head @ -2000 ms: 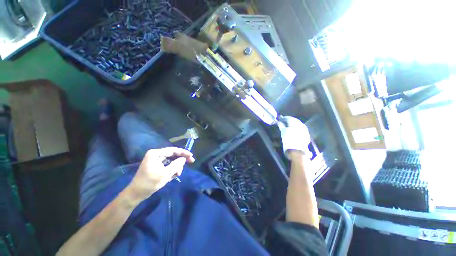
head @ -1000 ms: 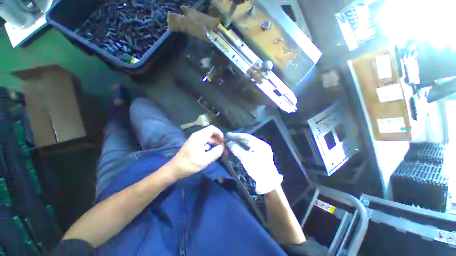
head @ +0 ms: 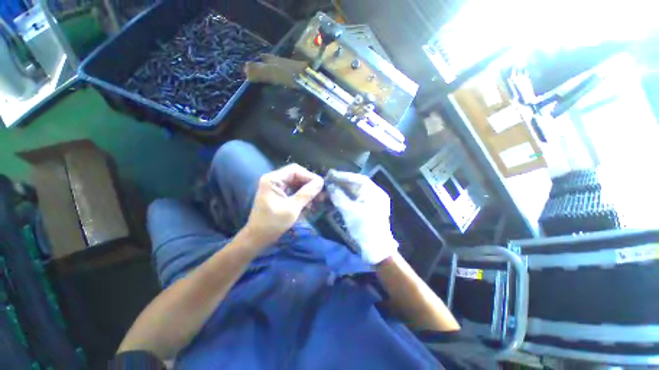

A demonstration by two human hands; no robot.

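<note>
My bare left hand (head: 280, 201) and my gloved right hand (head: 365, 217) meet at the fingertips above my lap. My left fingers are curled around small dark capacitors, mostly hidden. My right thumb and fingers pinch close to them; whether they grip a part is hidden. The supply bin (head: 415, 211) lies beneath and beyond my right hand, its contents mostly covered. The silver guide rail (head: 352, 107) runs along the front of the tan lead cutting machine (head: 377, 78), away from both hands.
A large dark-blue receiving bin (head: 137, 103) heaped with dark parts stands at upper left, a cardboard chute (head: 274, 71) at its edge. An open cardboard box (head: 87, 194) is at left. A slotted metal plate (head: 453, 186) and a tubular-handled cart (head: 519, 300) are at right.
My right hand has left the rail's near end and come to my left hand, which has moved up and right. Over the last second they stay together; the camera view has shifted.
</note>
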